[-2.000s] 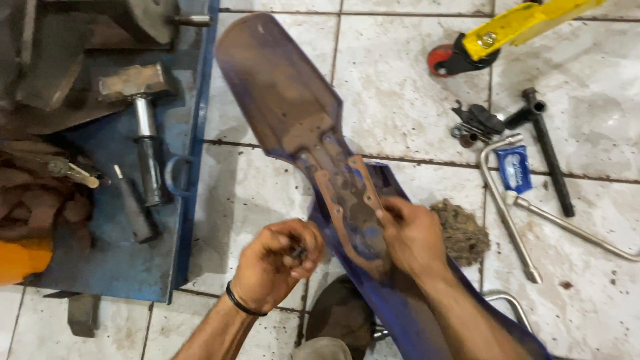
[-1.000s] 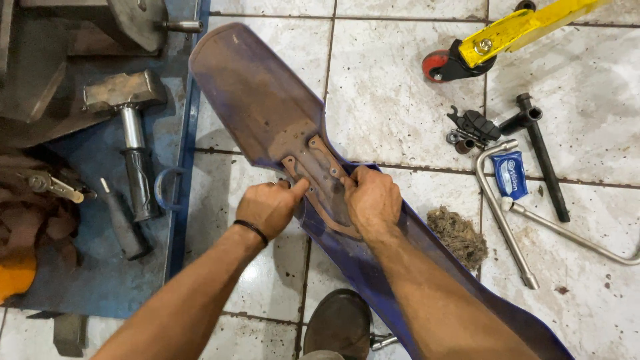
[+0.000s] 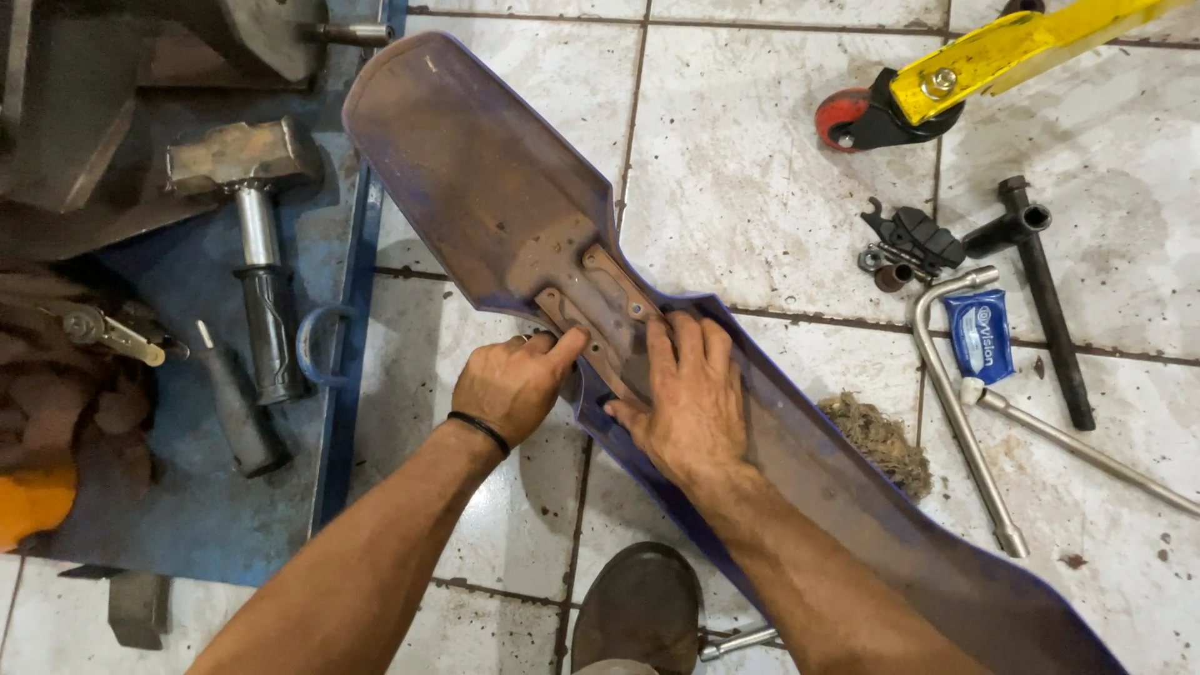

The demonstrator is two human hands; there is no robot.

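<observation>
A dirty blue plastic fender (image 3: pixel 487 169), brown with grime on its underside, lies diagonally below me. A rusty metal bracket (image 3: pixel 600 349) sits in its narrow middle part, with holes along its arms. My left hand (image 3: pixel 511 380) grips the fender's left edge beside the bracket, thumb on top and fingertips hidden under the rim. My right hand (image 3: pixel 689 398) rests with spread fingers on the bracket's lower part and the fender around it, covering that end of the bracket.
Left, a blue metal tray (image 3: pixel 339 375) bears a sledgehammer (image 3: pixel 246 159) and a dark-handled tool (image 3: pixel 234 403). Right on the tiles lie an L-shaped socket wrench (image 3: pixel 952 403), a black T-shaped tool (image 3: pixel 1050 319), brake pads (image 3: pixel 914 234), a blue packet (image 3: pixel 978 333) and fibrous scrap (image 3: pixel 877 441). A yellow stand's caster (image 3: pixel 844 120) is upper right.
My left hand, off the fender's edge two seconds ago, is now on it. My right hand has flattened and spread over the bracket since one second ago.
</observation>
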